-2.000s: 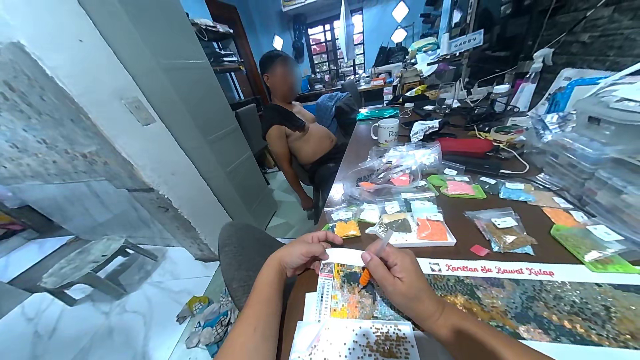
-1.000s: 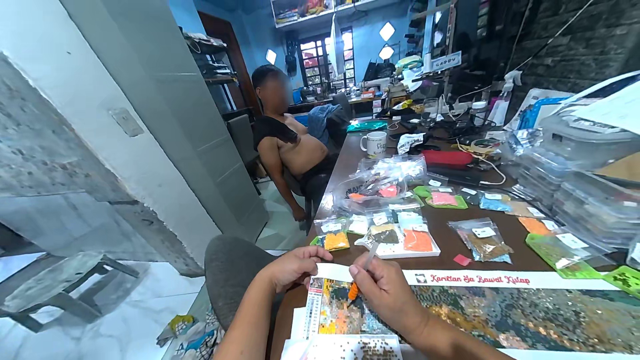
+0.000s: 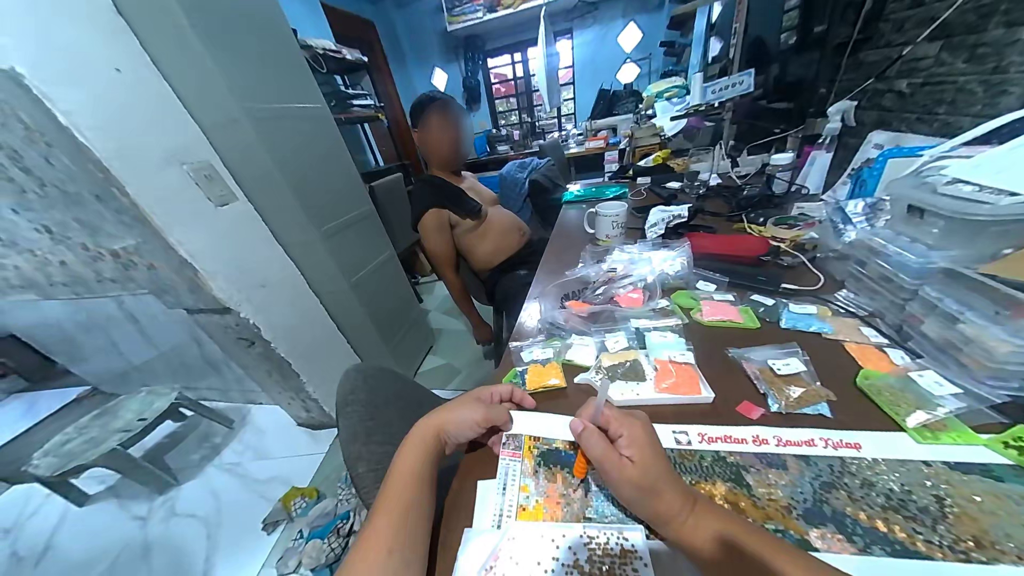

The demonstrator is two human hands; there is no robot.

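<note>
In my right hand (image 3: 628, 456) is a diamond painting pen (image 3: 590, 436) with a clear barrel and an orange grip, its tip down at the canvas. The diamond painting canvas (image 3: 800, 496) lies along the table, part of it covered with small colored drills. My left hand (image 3: 472, 416) rests at the canvas's upper left corner, fingers curled at its white border; whether they pinch it cannot be made out. Just below the pen, a white tray (image 3: 560, 548) holds scattered brown drills. Small bags of yellow drills (image 3: 546, 375) and orange drills (image 3: 677, 378) lie beyond the canvas.
A white mug (image 3: 610, 222), a red case (image 3: 726, 247) and plastic bags stand or lie farther back. Clear plastic boxes (image 3: 952, 296) are stacked at the right. Green trays (image 3: 920, 408) hold more bags. A person (image 3: 480, 216) sits beyond the table's left edge.
The pen remains in my right hand over the canvas, and my left hand stays at the corner. The view has shifted slightly.
</note>
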